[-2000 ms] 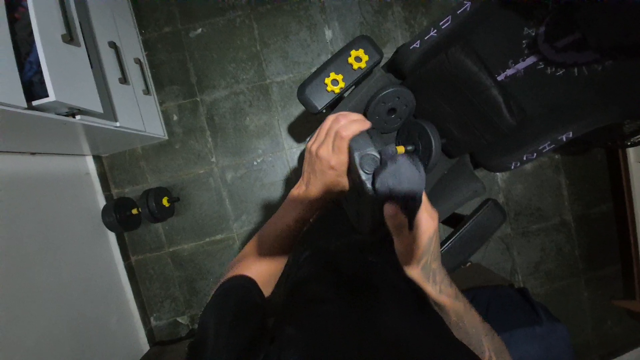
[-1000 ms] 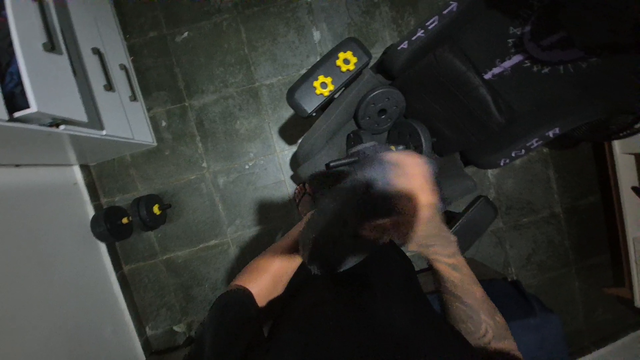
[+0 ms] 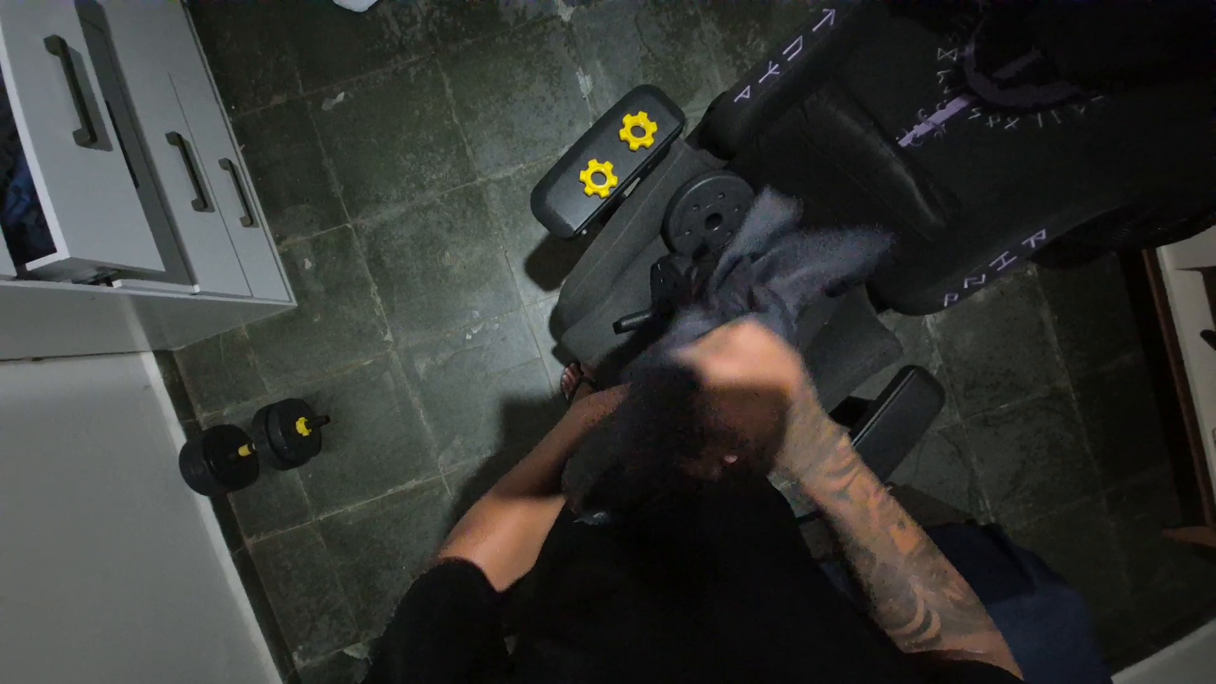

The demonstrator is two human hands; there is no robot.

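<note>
My right hand (image 3: 746,366), blurred, is closed on a dark grey cloth (image 3: 788,252) that spreads above it over the chair seat. A dark rounded object (image 3: 627,437), too blurred to name, lies below and left of that hand, against my black shirt. My left forearm reaches up to this object, which hides my left hand. Just beyond the cloth, a black weight plate (image 3: 708,214) rests on the grey seat (image 3: 608,275). On the left armrest (image 3: 560,204) lie two yellow star-shaped nuts (image 3: 638,130). A black handle or bar end (image 3: 635,323) shows beside the cloth.
An office chair's black backrest (image 3: 855,152) with pale markings fills the upper right. Its right armrest (image 3: 898,418) is near my right forearm. A dumbbell (image 3: 218,460) with black plates lies on the tiled floor (image 3: 380,380). At the left stands a white drawer cabinet (image 3: 142,190) with an open drawer.
The grey cloth now spreads out above my right hand. Two seconds ago both hands were around a dark object higher over the seat; my left hand has dropped out of sight.
</note>
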